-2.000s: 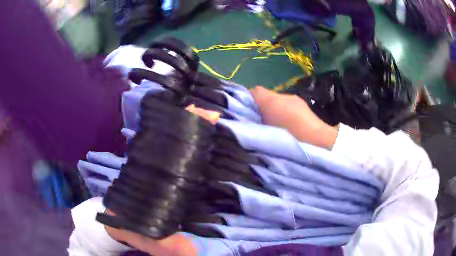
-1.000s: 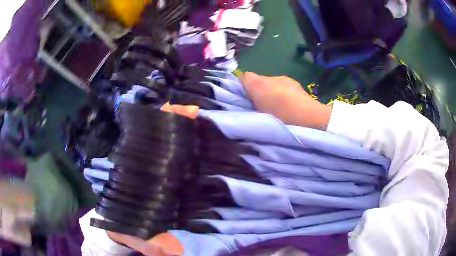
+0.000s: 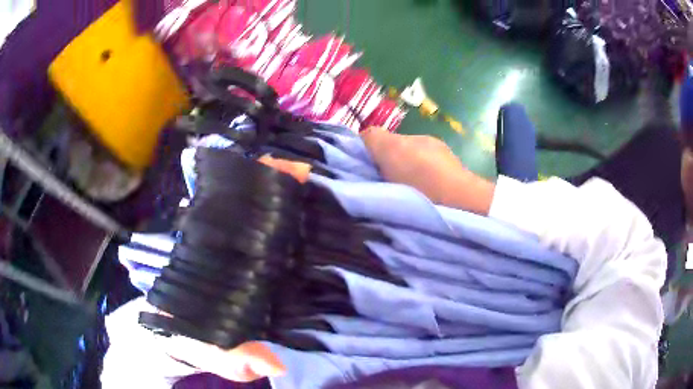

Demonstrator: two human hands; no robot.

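A thick bundle of light blue shirts (image 3: 456,262) lies across my front, between my arms. Their black hangers (image 3: 228,251) are bunched into a ribbed stack at left centre, with hooks at the upper left. My right hand (image 3: 425,167) grips the far end of the bundle; part of it is hidden among the shirts, and a fingertip shows beside the hangers. My left hand (image 3: 228,360) holds the near end of the hanger stack from below, its fingers partly hidden.
Red, pink and white striped bundles (image 3: 304,68) lie beyond the hooks. A yellow panel (image 3: 118,80) and grey metal bars (image 3: 64,186) are at left. Black plastic bags (image 3: 589,64) sit on the green floor (image 3: 425,45) at upper right. A blue object (image 3: 515,140) stands near my right sleeve.
The background has shifted: the striped bundles and yellow panel now show nearer, and the blue-edged dark item at the top has left view. Both hands keep hold of the bundle.
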